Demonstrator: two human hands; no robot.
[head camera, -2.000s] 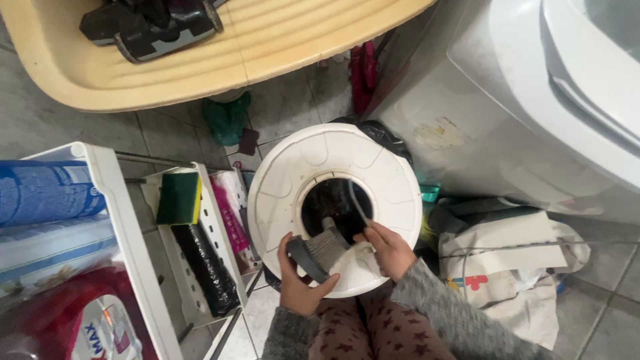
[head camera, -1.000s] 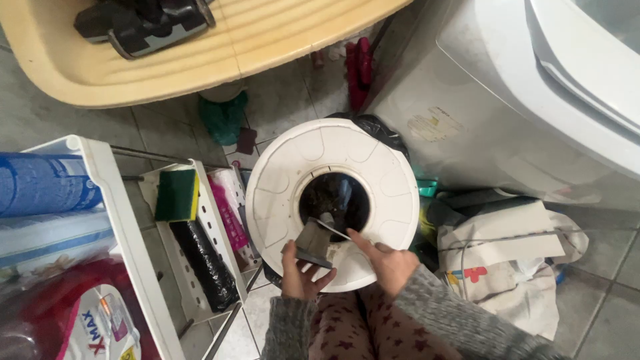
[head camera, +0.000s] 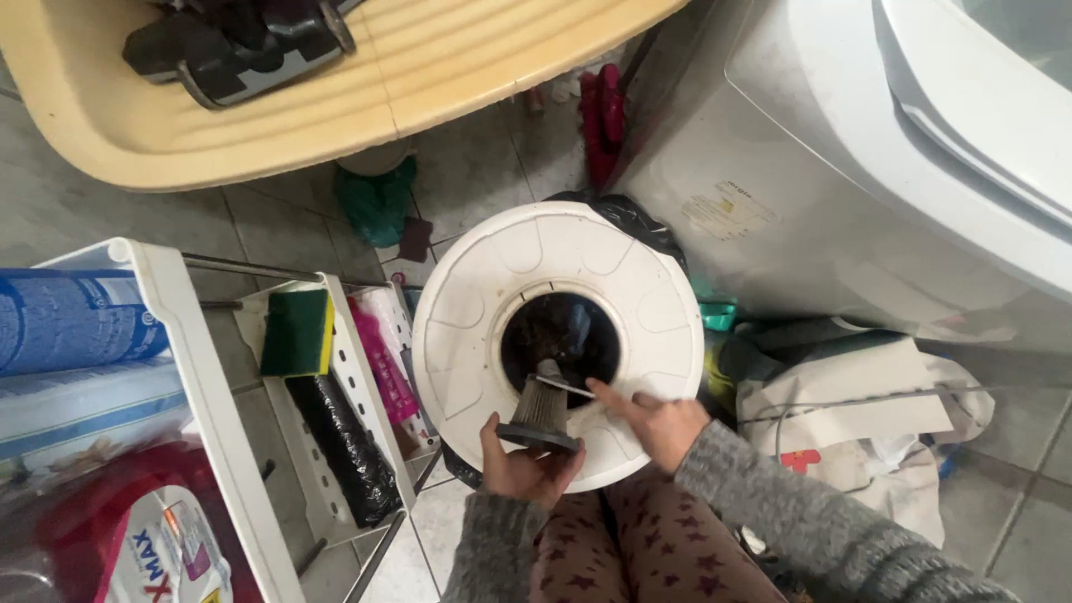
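Note:
My left hand (head camera: 529, 469) holds a pleated cone-shaped filter (head camera: 543, 412) by its dark round base, with the narrow end pointing over the bin's opening. In my right hand (head camera: 657, 419) is a thin white stick (head camera: 565, 386), its far end against the pleats near the filter's narrow end. Both hands are over the near part of a round white bin lid (head camera: 662, 335). Through the lid's central hole, dark contents (head camera: 557, 331) show inside the bin; what they are is unclear.
A cream ribbed sink (head camera: 469, 59) holding a black vacuum cleaner head (head camera: 260, 59) spans the upper left. White shelving (head camera: 218, 402) with a sponge (head camera: 293, 333) and packages stands left. A large white appliance (head camera: 804, 193) is at right, above a cloth bag (head camera: 846, 419).
The filter has turned so its narrow end points toward the opening. A whitish piece at my right hand two seconds ago is no longer seen there; the thin stick now shows against the pleats.

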